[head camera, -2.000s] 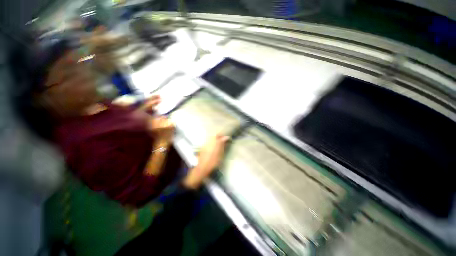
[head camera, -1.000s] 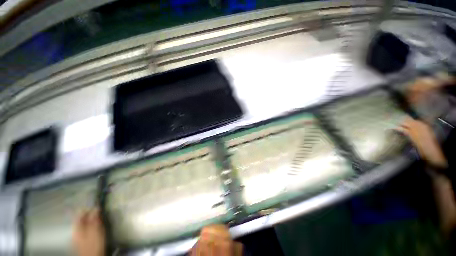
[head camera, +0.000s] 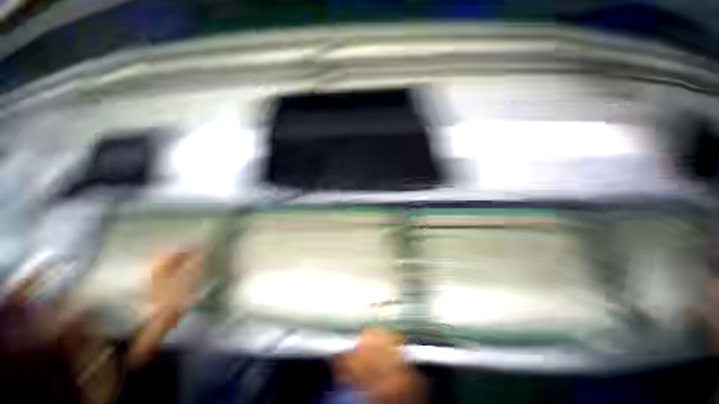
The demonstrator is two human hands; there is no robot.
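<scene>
Everything is blurred by motion. Pale board panels in a dark and green carrier frame lie side by side; one is left of centre (head camera: pixel 319 256), another right of centre (head camera: pixel 504 272). My left hand (head camera: pixel 175 278) is over the left panel (head camera: pixel 122 252), its forearm coming from the lower left; blur hides whether it holds anything. My right hand (head camera: pixel 380 367) is at the bottom centre, at the near rail (head camera: pixel 473 355), below the dark bar between the two middle panels. Its fingers are bunched and blurred; no held part can be made out.
A large black tray (head camera: pixel 351 140) lies on the white bench behind the panels, with a smaller dark tray (head camera: pixel 120 160) to its left. A neighbouring person's dark red clothing (head camera: pixel 31 339) shows at the lower left. A dark object (head camera: pixel 705 150) is cut off at the right edge.
The view has swung and levelled, so the large tray now stands near centre. My left hand appears higher over the left panel. My right hand stays near the rail. The right-hand neighbour's arms have mostly left view.
</scene>
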